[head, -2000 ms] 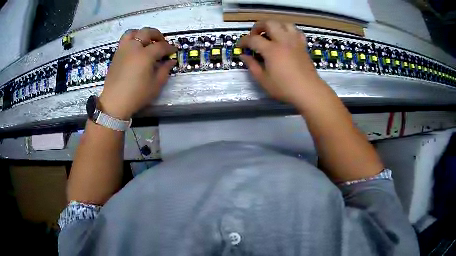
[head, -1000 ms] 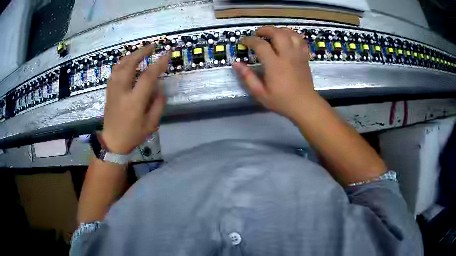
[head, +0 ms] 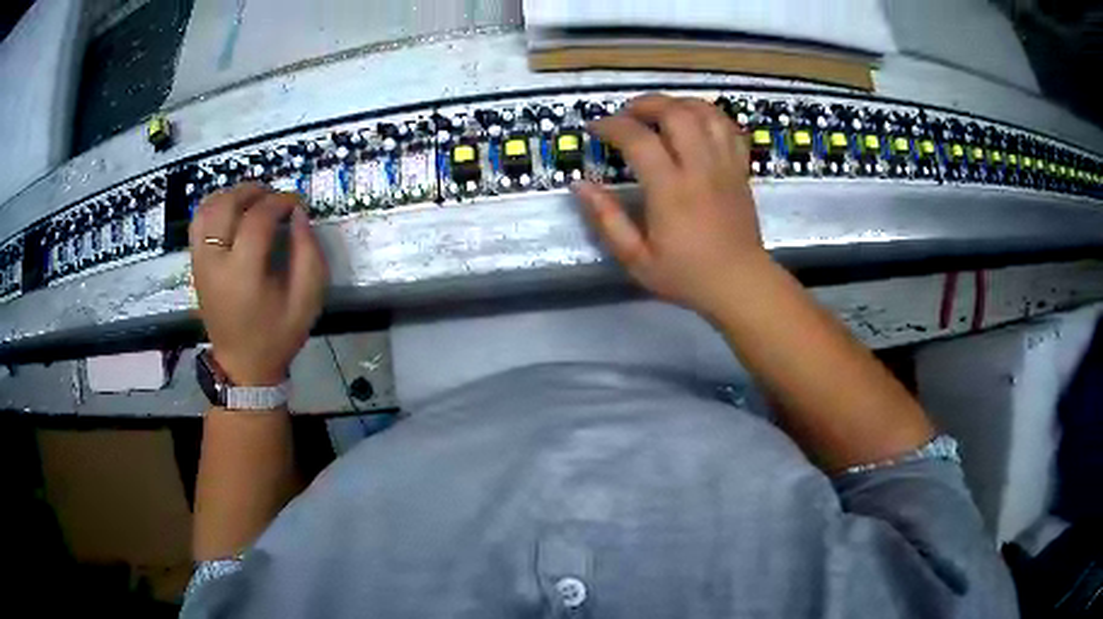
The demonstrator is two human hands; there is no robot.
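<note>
A long row of circuit board panels (head: 399, 169) runs across the view. Yellow-topped transformers (head: 518, 149) sit on the boards in the middle and right; boards further left have no yellow tops. My left hand (head: 257, 284) is over the near edge of the left boards, fingers curled and fingertips low; what is under them is hidden. My right hand (head: 692, 206) is over the boards right of the middle, thumb and fingers apart, with nothing visibly gripped. It covers part of the row.
A scuffed metal side rail (head: 484, 242) runs between the boards and my body. A single transformer (head: 159, 131) stands on the far rail at left. A white sheet (head: 708, 22) over brown cardboard (head: 702, 65) lies behind the line.
My left hand has moved left and towards me, off the transformers, uncovering boards. My right hand stays at about the same place. The boards sit slightly lower in view.
</note>
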